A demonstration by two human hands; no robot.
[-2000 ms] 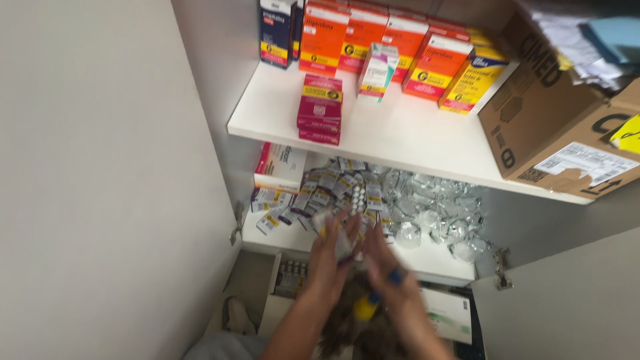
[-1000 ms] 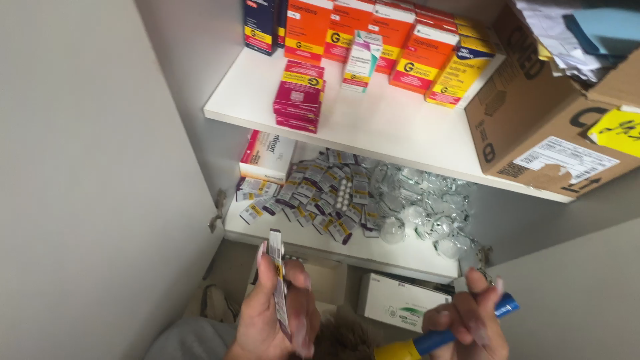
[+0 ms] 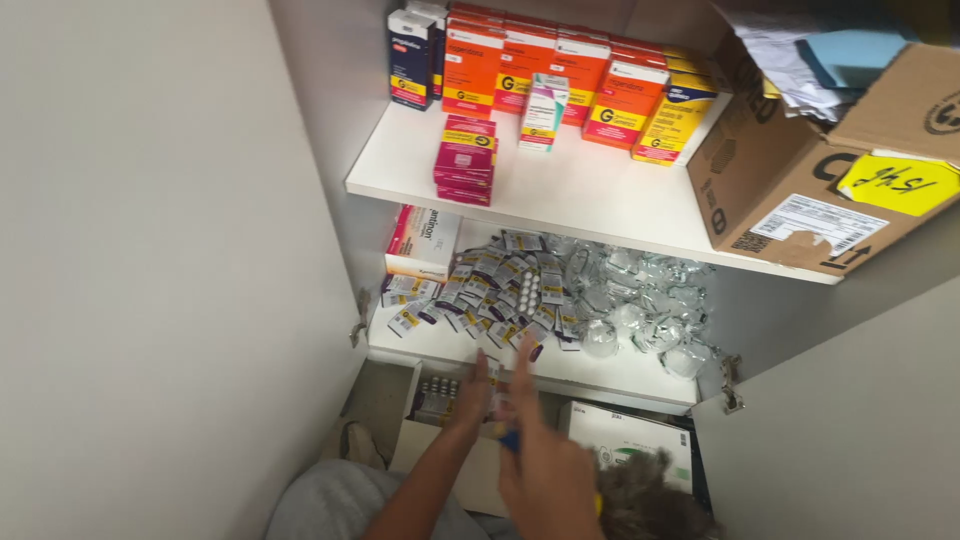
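On the lower white shelf lies a heap of medicine blister packs (image 3: pixel 480 281), with a white-tablet blister (image 3: pixel 528 294) on top. Below its front edge is my left hand (image 3: pixel 472 390), over an open white box (image 3: pixel 424 435) that holds more blister packs (image 3: pixel 439 394). A pale blister pack (image 3: pixel 493 375) shows between my hands; I cannot tell which fingers hold it. My right hand (image 3: pixel 540 450) has a blue and yellow marker-like object (image 3: pixel 510 439) in its grip, partly hidden, and its forefinger reaches up toward the heap. Both hands are blurred.
Clear plastic-wrapped items (image 3: pixel 637 300) lie right of the heap, a medicine carton (image 3: pixel 424 240) left. The upper shelf (image 3: pixel 600 184) bears medicine boxes (image 3: pixel 472 67) and a cardboard box (image 3: pixel 787 180) of papers. Cabinet doors (image 3: pixel 180 270) flank both sides; a white carton (image 3: pixel 637 442) sits below.
One second ago my hands were apart, the left with a thin pack upright and the right with the blue and yellow object. They have come together near the lower shelf's front edge.
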